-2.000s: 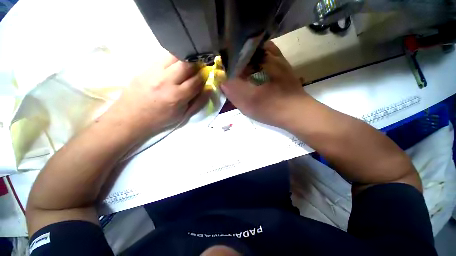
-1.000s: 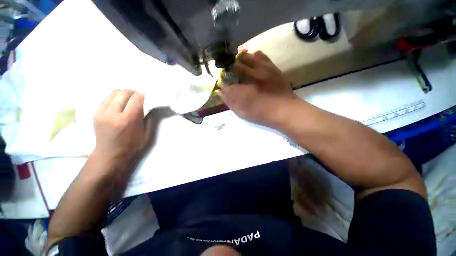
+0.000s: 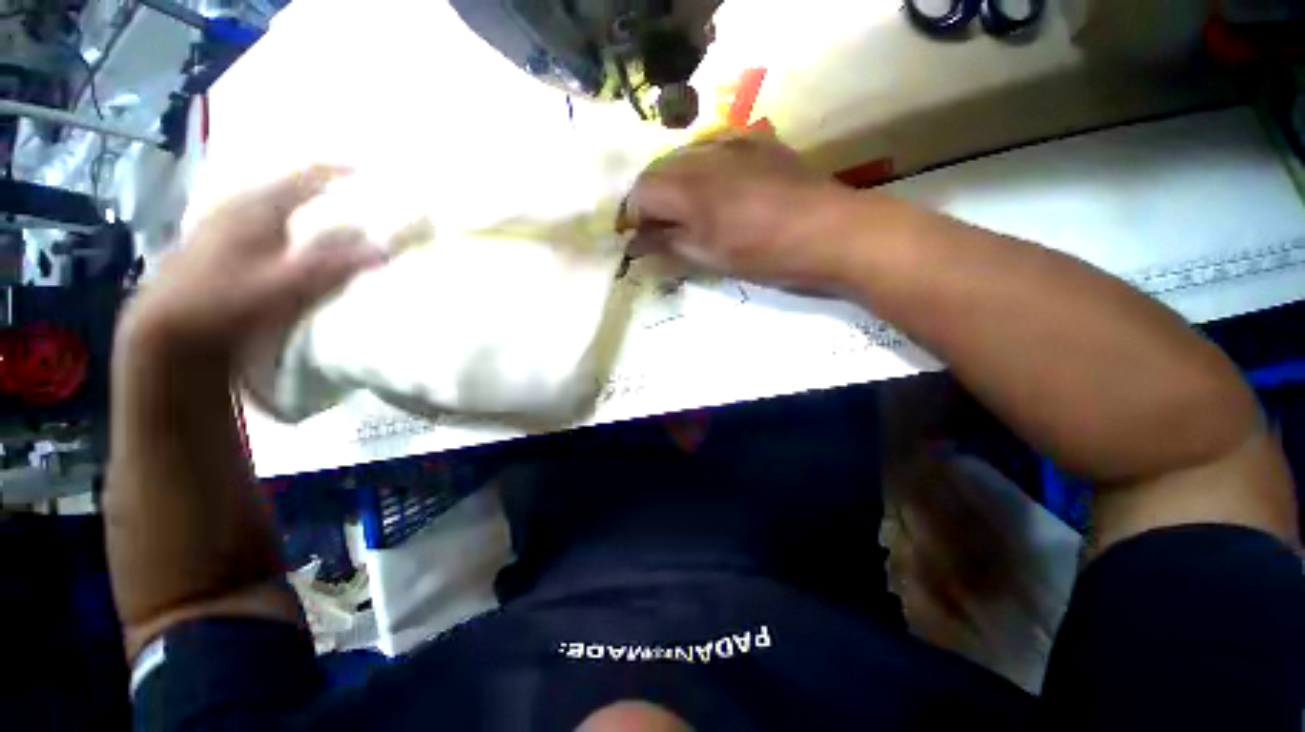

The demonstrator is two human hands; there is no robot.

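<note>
A white to cream fabric piece [image 3: 472, 322] lies bunched on the white table in front of the sewing machine head [image 3: 551, 36], its near edge hanging to the table's front edge. My left hand [image 3: 265, 258] is on the fabric's left part, blurred, fingers bent over the cloth. My right hand [image 3: 730, 208] pinches the fabric's right end, just in front of the needle area. The presser foot and needle are too blurred to make out. A round metal knob [image 3: 677, 105] shows low on the head.
Orange-red tape strips [image 3: 746, 97] are on the bed behind my right hand. Black scissors loops [image 3: 979, 15] lie at the back. Printed scale marks [image 3: 1202, 272] run along the table's front edge. A blue basket [image 3: 408, 508] and white cloth are below. A red round thing [image 3: 43, 360] is at far left.
The fabric has been drawn toward me and left, and now spreads between both hands. My left hand has moved onto its left part. The view has shifted, showing more at the left.
</note>
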